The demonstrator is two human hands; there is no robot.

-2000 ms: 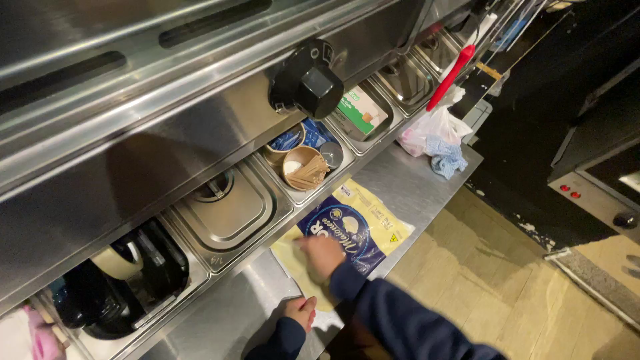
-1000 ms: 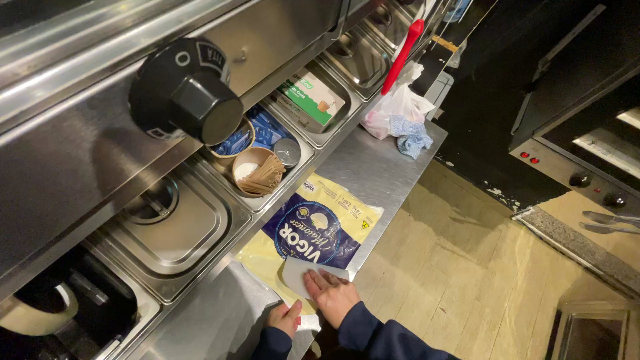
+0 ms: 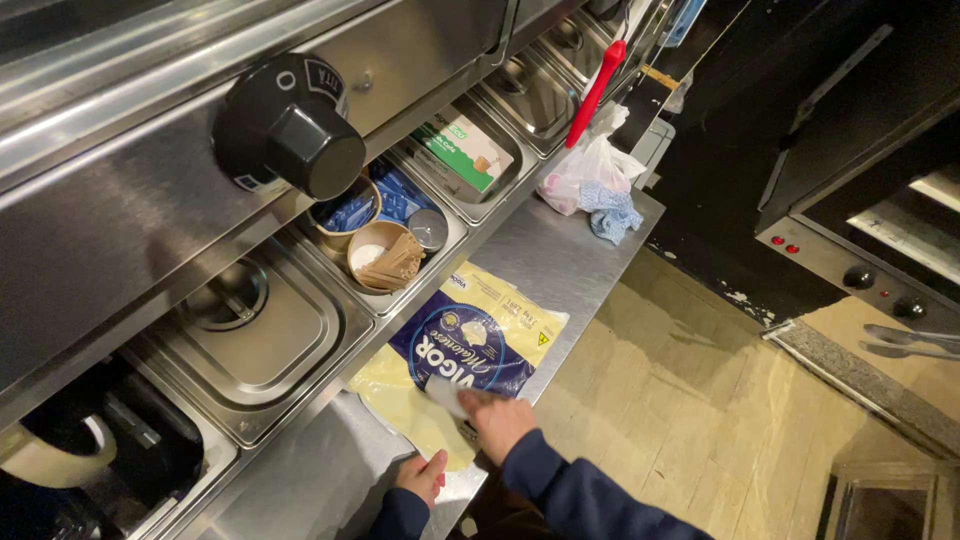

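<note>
A yellow and dark blue plastic pouch of Vigor mayonnaise (image 3: 480, 341) lies flat on the stainless steel counter (image 3: 547, 247). My right hand (image 3: 502, 420) grips a pale, flat scraper (image 3: 448, 395), slightly blurred, and presses it to the pouch below the printed name. At the pouch's near end is my left hand (image 3: 422, 476), its thumb and fingers pinching the edge of the plastic. The part of the pouch near my left hand looks plain yellow and smooth.
Above the counter runs a row of steel pans: a lidded pan (image 3: 262, 330), one with cups of wooden stirrers (image 3: 394, 262), one with a green-and-white box (image 3: 469, 154). A red handle (image 3: 598, 94) hangs over a plastic bag (image 3: 592, 169) and blue cloth (image 3: 611, 210). A black knob (image 3: 315, 150) juts out.
Two seconds ago no scraper showed clearly in my right hand; one second ago it lay on the pouch under that hand. My left hand stays at the pouch's near end.
</note>
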